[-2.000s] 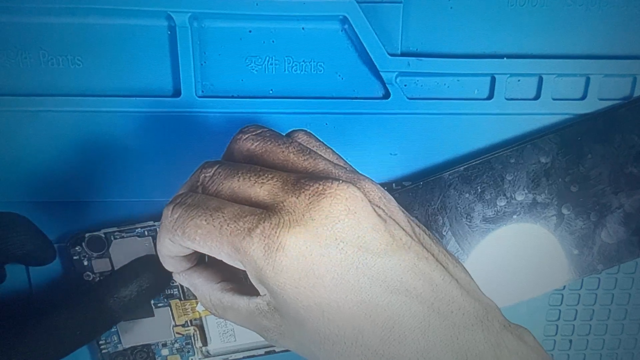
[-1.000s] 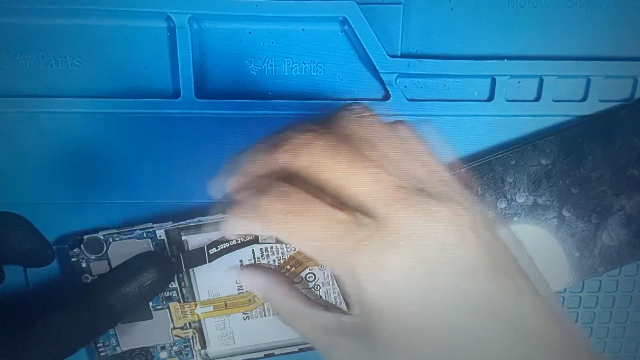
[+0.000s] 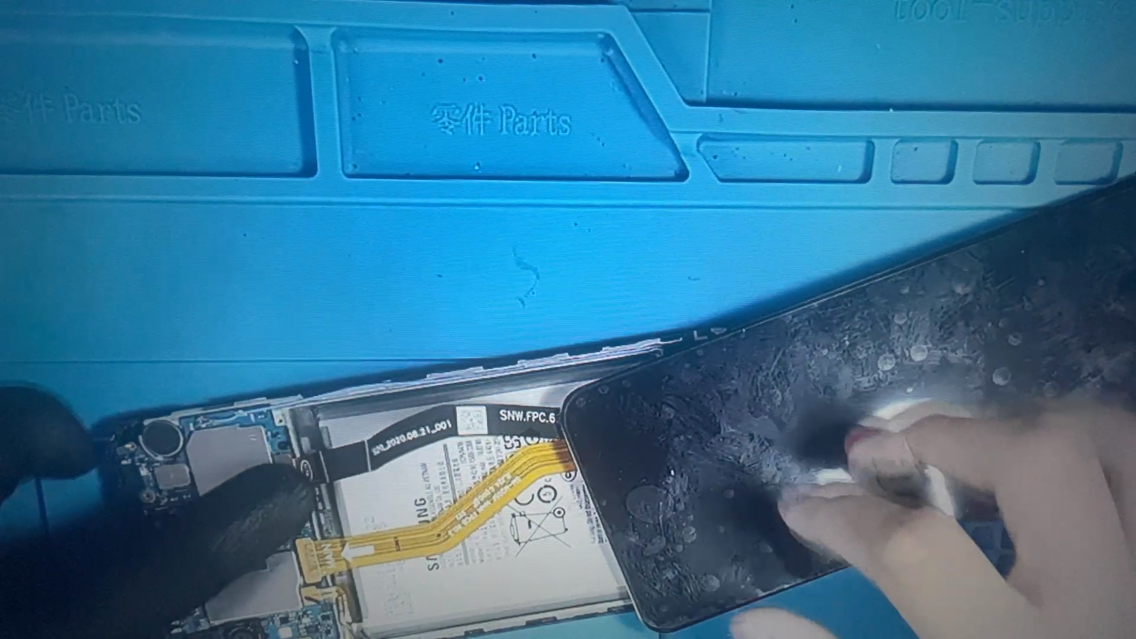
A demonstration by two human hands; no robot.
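An opened smartphone [image 3: 399,497] lies at the lower left, its battery [image 3: 479,568] and circuit board [image 3: 229,457] exposed. A black flex cable [image 3: 413,439] and an orange flex cable [image 3: 444,524] cross the battery. My left hand [image 3: 177,541], in a black glove, rests a finger on the upper end of the board and the black cable's connector. A smudged black display panel [image 3: 728,444] overlaps the phone's right end. Bare and blurred, my right hand [image 3: 967,524] is over this panel, thumb and fingers apart; whether it touches the glass cannot be told.
Underneath is a blue silicone repair mat [image 3: 399,275]. Its moulded parts trays [image 3: 510,106] run along the top, with small recesses [image 3: 785,160] to the right. A bright reflection lies on the panel beneath my right hand.
My right hand has moved right, off the phone's battery and cables, to over the display panel. The battery and both flex cables are now uncovered. My left hand stays at the board.
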